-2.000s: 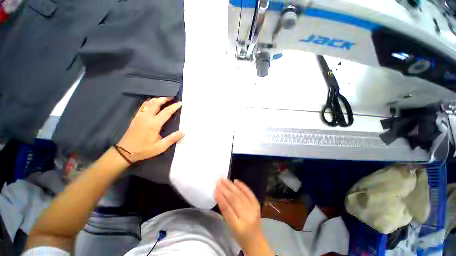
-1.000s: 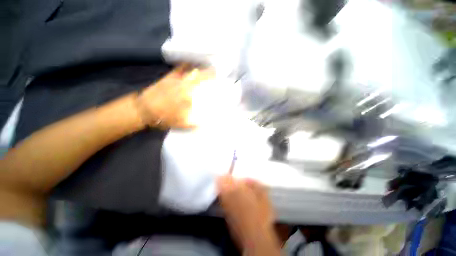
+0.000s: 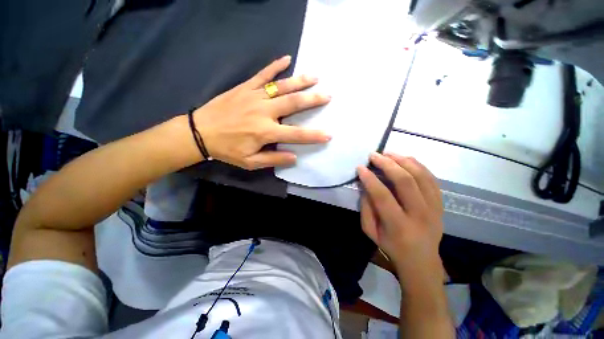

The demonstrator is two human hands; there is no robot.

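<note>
The white-backed front facing (image 3: 351,79) lies on the dark grey jacket front panel (image 3: 172,66), its rounded end towards me and a thin dark edge along its right side. My left hand (image 3: 265,119) lies flat with fingers spread, fingertips on the facing and palm on the dark panel. My right hand (image 3: 404,198) holds the facing's edge at the lower right curve between thumb and fingers. The sewing machine head (image 3: 550,33) is at the upper right. The facing's right edge runs up to the bright needle area, where glare hides the detail.
Black-handled fabric shears (image 3: 563,152) lie right of the needle, behind a dark cylinder (image 3: 510,79). The table's ruler-marked front edge (image 3: 490,210) runs below. Stacked cut pieces (image 3: 146,258) hang at the lower left. A beige cloth bundle (image 3: 540,288) is at the lower right.
The view has shifted closer to the needle and cleared of blur. The facing's rounded end is now up at the table edge. My left hand is spread flat; my right hand is at the curved edge.
</note>
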